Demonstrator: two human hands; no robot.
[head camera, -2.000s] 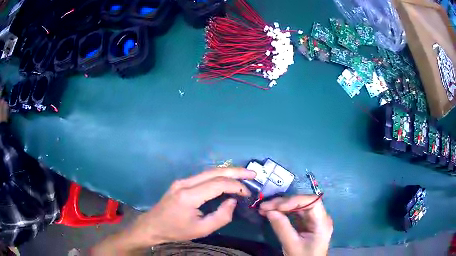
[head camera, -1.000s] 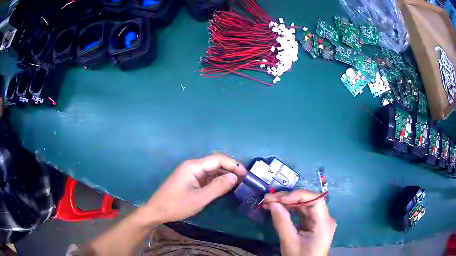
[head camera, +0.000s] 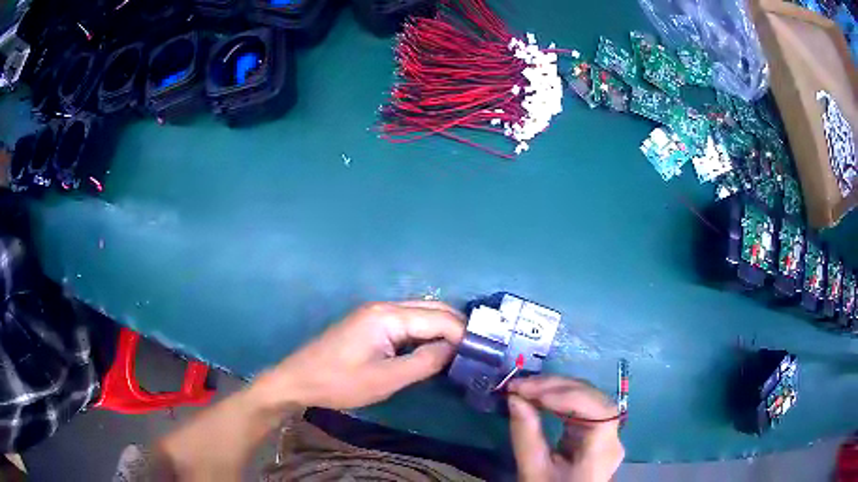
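Note:
A black housing (head camera: 489, 353) with a grey-silver face sits near the bench's front edge in front of me. My left hand (head camera: 386, 353) grips its left side with thumb and fingers. My right hand (head camera: 569, 428) pinches a thin red lead (head camera: 588, 418) at the housing's lower right, close to a short white wire end and a red spot on the housing. A small green board (head camera: 622, 384) with red parts, seen edge-on, is at the lead's far end beside my right hand. The exact contact at the fingertips is too small to tell.
Red leads with white plugs (head camera: 452, 80) lie at top centre. Loose green boards (head camera: 668, 104), a plastic bag and a cardboard box (head camera: 814, 122) are upper right. Board-fitted units (head camera: 757, 245) line the right; one (head camera: 767, 391) stands apart. Black housings (head camera: 169, 75) crowd upper left. A checked sleeve and red stool are lower left.
My left hand has closed onto the housing's left side, and the housing has turned slightly. My right hand has moved slightly down with the red lead. The small board has shifted right and down.

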